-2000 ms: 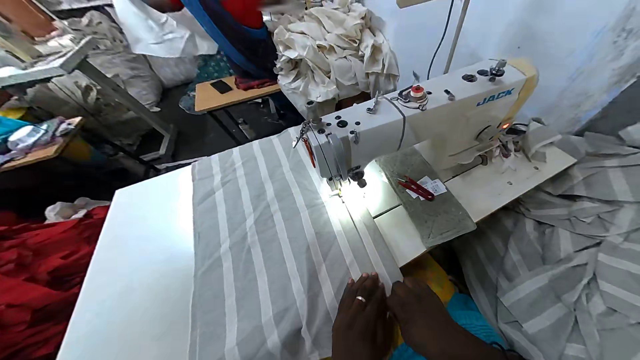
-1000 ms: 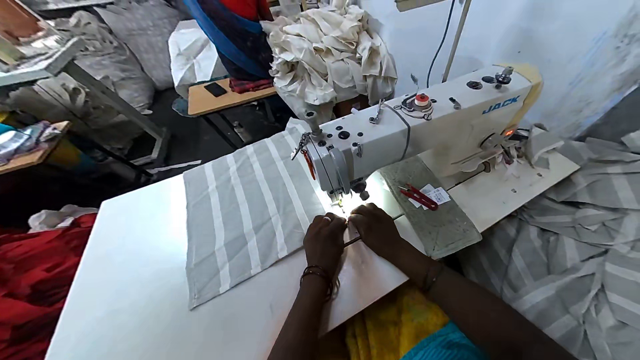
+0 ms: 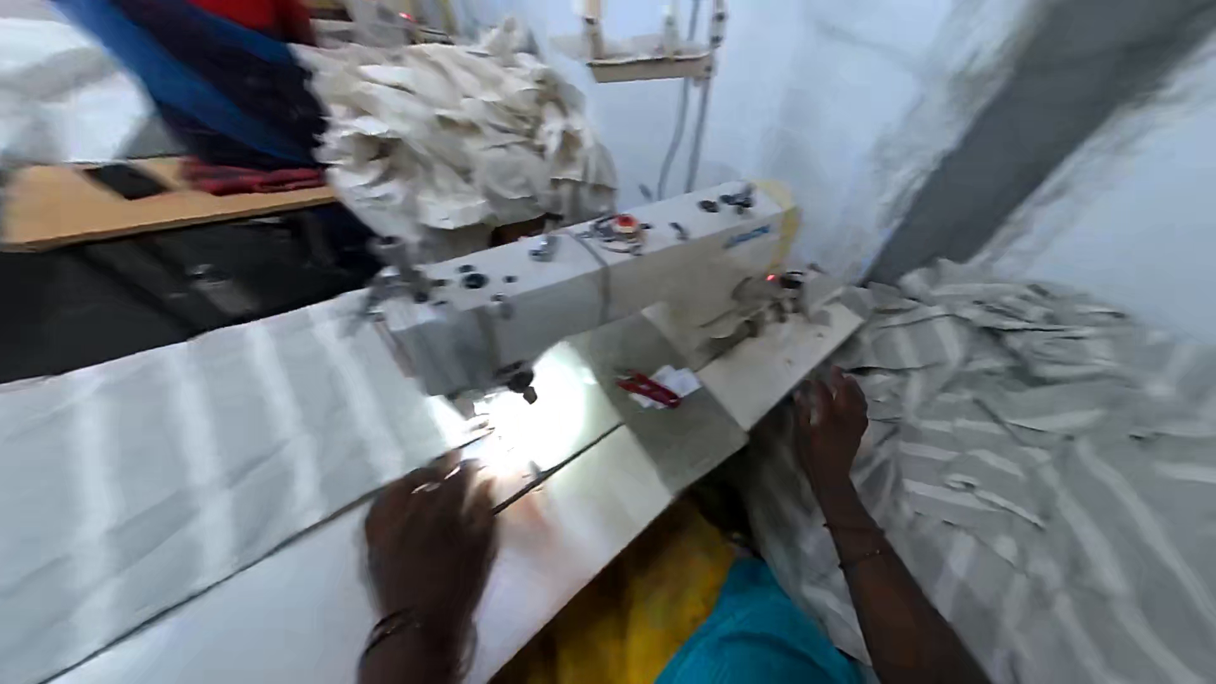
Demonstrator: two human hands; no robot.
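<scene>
My left hand (image 3: 432, 532), blurred and wearing a ring, rests at the near edge of the grey-and-white striped cloth (image 3: 199, 446), just left of the sewing machine's lit needle area. Whether its fingers pinch the cloth cannot be told. The white Jack sewing machine (image 3: 589, 275) stands over the cloth's right end. My right hand (image 3: 831, 423) is off to the right, at the table's edge beside a heap of grey striped fabric (image 3: 1007, 456); its fingers are curled, and their grip is unclear. Red thread snips (image 3: 650, 389) lie on the grey plate right of the needle.
A pile of cream cloth (image 3: 465, 133) rises behind the machine. At the back left, a wooden table (image 3: 85, 214) holds a dark phone (image 3: 125, 180) and folded red cloth, with a person in blue and red beside it. A wall stands behind on the right.
My right hand has left the needle area and moved right to the fabric heap. My left hand has shifted left along the cloth's edge. The view has swung to the right.
</scene>
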